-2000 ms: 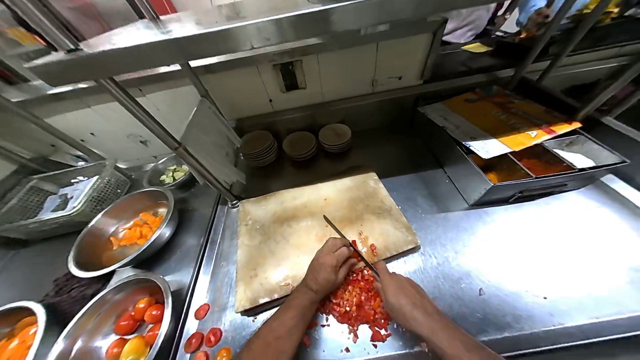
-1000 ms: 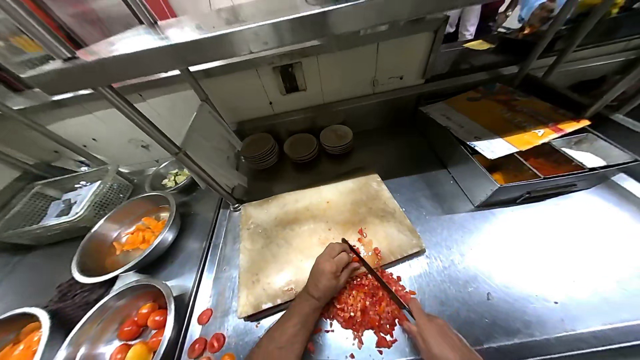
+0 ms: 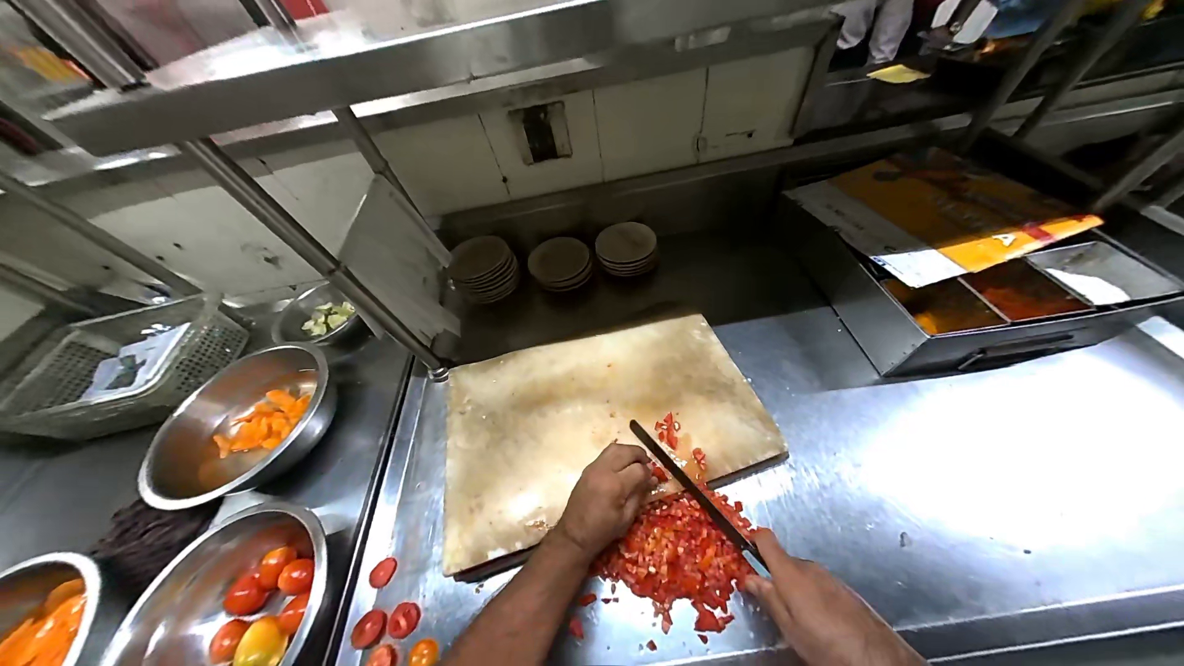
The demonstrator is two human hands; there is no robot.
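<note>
My right hand [image 3: 800, 601] grips a long, narrow kitchen knife [image 3: 694, 490] at the lower centre. Its dark blade slants up and left over the near edge of a worn, pale cutting board [image 3: 592, 407]. My left hand [image 3: 610, 490] rests on the board just left of the blade, fingers curled over red tomato pieces [image 3: 659, 473], mostly hidden. A heap of diced red tomato [image 3: 680, 555] lies on the steel counter against the board's near edge, under the knife. A few diced bits [image 3: 668, 430] lie on the board beyond the blade tip. Cut tomato halves [image 3: 404, 620] lie on the counter at lower left.
Steel bowls hold whole tomatoes [image 3: 245, 592], orange pieces [image 3: 264, 424] and pale green pieces [image 3: 328, 319]. A plastic basket [image 3: 203, 351] stands at left. Stacked plates [image 3: 560, 262] stand behind the board. A steel compartment box [image 3: 925, 347], partly covered by printed cardboard [image 3: 962, 203], is at right. A steel shelf [image 3: 444, 69] crosses above.
The knife and right hand have shifted right and toward me since the first frame, and the blade has turned. The left hand remains beside the blade, gripping tomato pieces.
</note>
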